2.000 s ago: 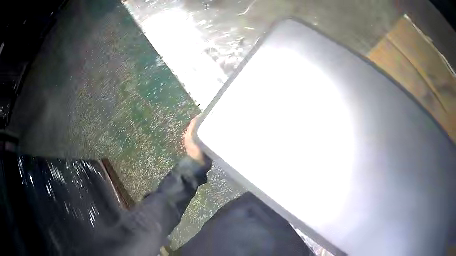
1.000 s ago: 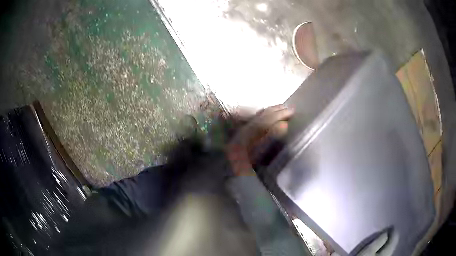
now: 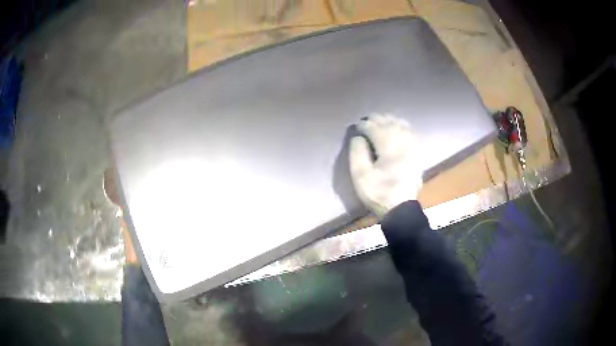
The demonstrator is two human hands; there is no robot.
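The grey metal cover (image 3: 270,135) lies with its broad plain face up, glare on its left part. My left hand (image 3: 129,238), bare, is at the cover's left edge, mostly hidden behind it, with its fingers out of sight. My right hand (image 3: 390,162), in a white glove, rests on the face near the front edge, right of centre. Its thumb is apart from the fingers, with a dark patch between; whether this is shadow or a held thing is unclear. The air sander (image 3: 515,127), dark and red, lies beside the cover's right corner.
Tan cardboard (image 3: 503,74) lies under and behind the cover. A thin pale air hose (image 3: 538,206) runs off the table's front edge. A reddish-brown rounded piece (image 3: 111,186) lies at the cover's left edge. Something blue (image 3: 9,101) is at the far left.
The cover has gone from tilted to lying with its broad face up. My left hand is now at its left edge, and my gloved right hand is on its face. The view has shifted right, bringing the sander into sight.
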